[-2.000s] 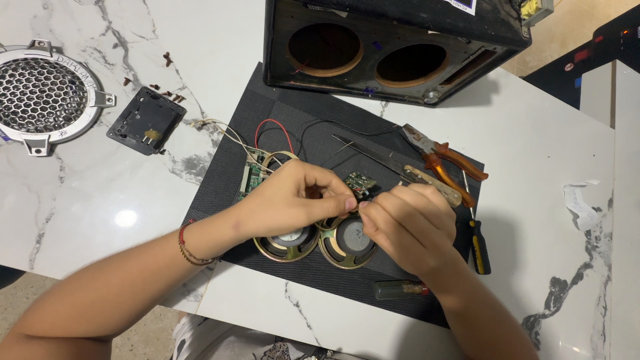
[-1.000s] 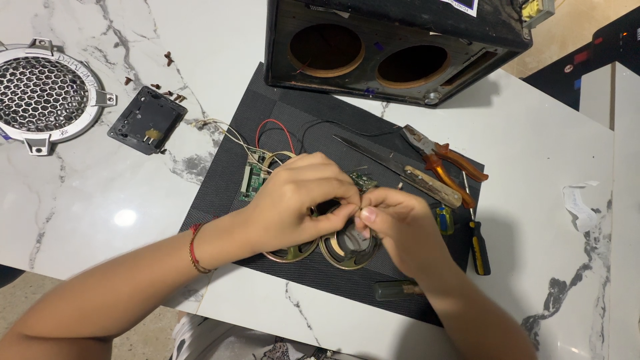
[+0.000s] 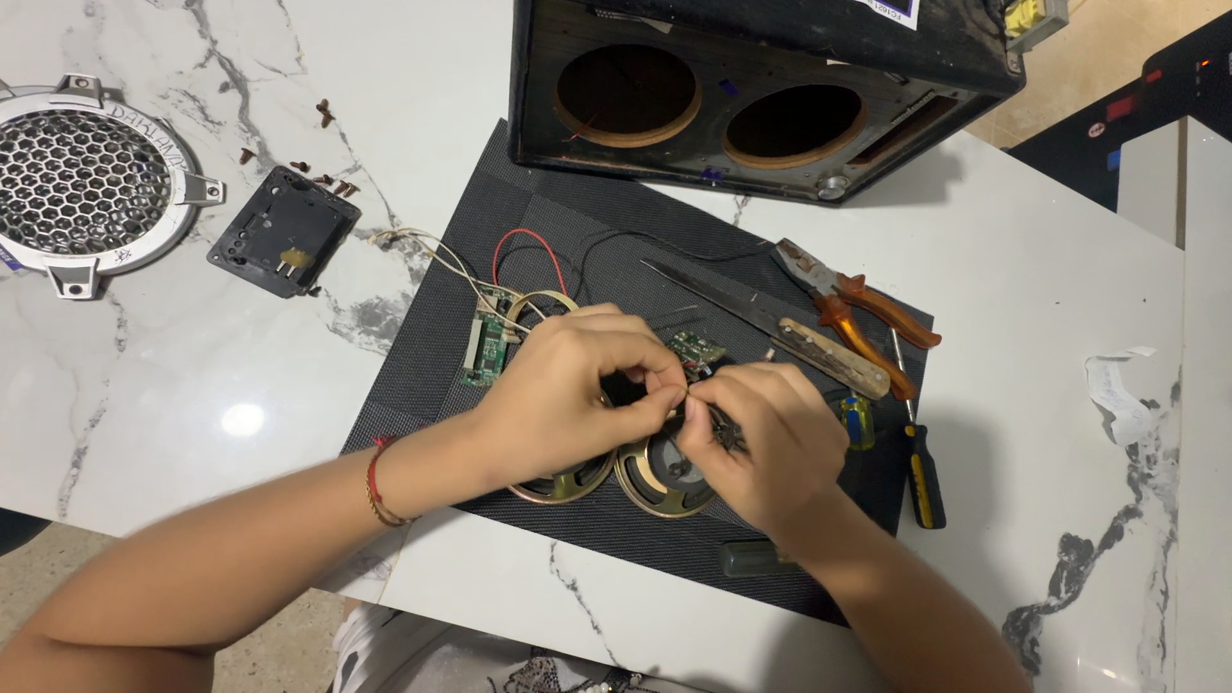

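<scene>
My left hand and my right hand meet fingertip to fingertip above the dark woven mat. Both pinch something very thin, probably a wire, though the fingers mostly hide it. Just beyond the fingertips lies a small green circuit board with short leads. Beneath my hands are two round speaker drivers with metal frames, the right one showing more than the left one. Left of my left hand is another green circuit board, with white wires and a red wire beside it.
A black speaker cabinet with two round openings stands behind the mat. On the right lie pliers, a knife and screwdrivers, one black and yellow. A round metal grille, black plastic plate and several screws lie left.
My right hand has shifted and turned at the fingertips, and the blue-and-yellow screwdriver handle hidden two seconds ago now shows. My hands remain together over the speaker drivers.
</scene>
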